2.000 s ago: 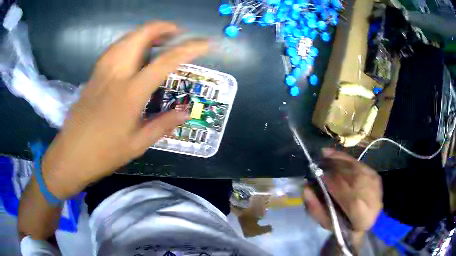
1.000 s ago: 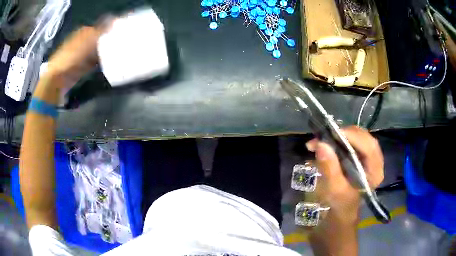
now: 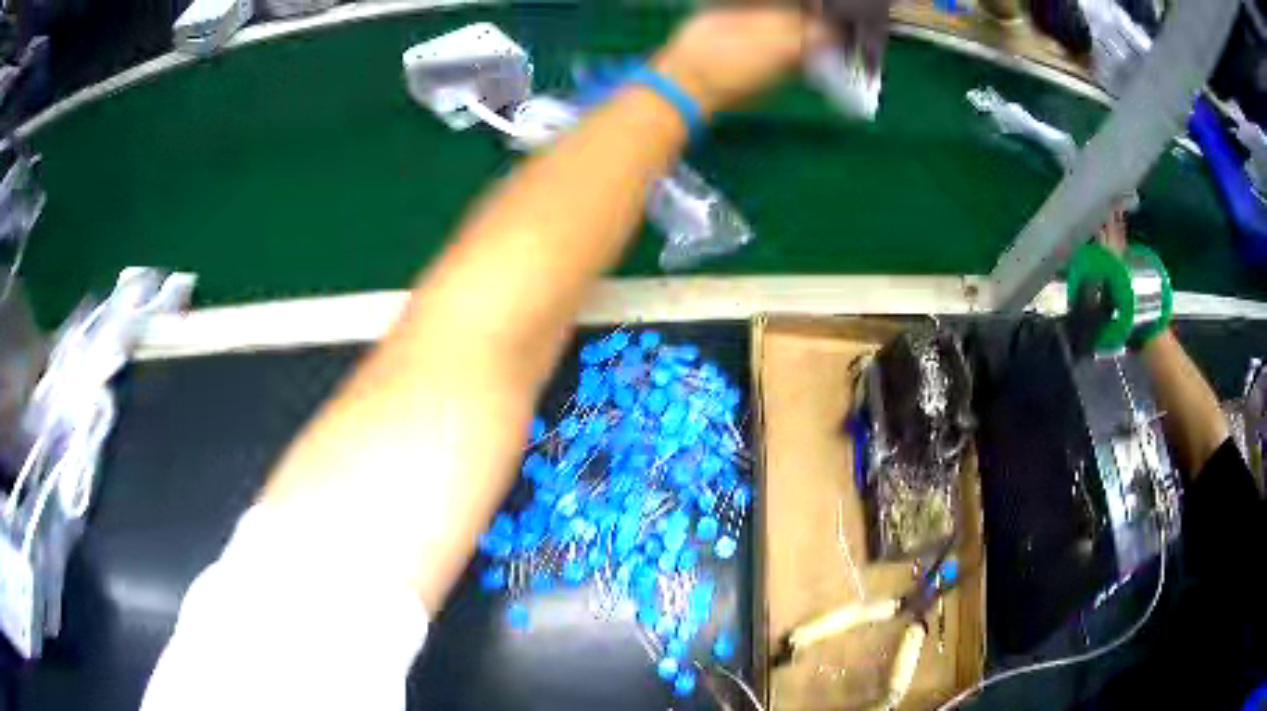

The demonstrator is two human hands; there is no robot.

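My left hand (image 3: 736,59) reaches over the green conveyor belt (image 3: 348,181) at the top of the view. It is blurred and partly cut off by the top edge. A dark and white blurred object (image 3: 855,70) shows beside its fingers; whether the hand grips it cannot be told. A white socket housing (image 3: 468,70) lies on the belt left of my arm, with a white cord. A clear plastic bag (image 3: 695,220) lies on the belt below my wrist. My right hand is out of view.
Many blue discs with wire leads (image 3: 639,486) lie on the black bench beside a cardboard tray (image 3: 799,486) with pale handles and a dark block. White corded strips (image 3: 77,417) lie left. A green-rimmed solder reel (image 3: 1112,299), a grey post and another person's arm are right.
The view has shifted up to the belt. My left hand has moved from the bench's left side to over the belt. My right hand, with the soldering iron, has left the view.
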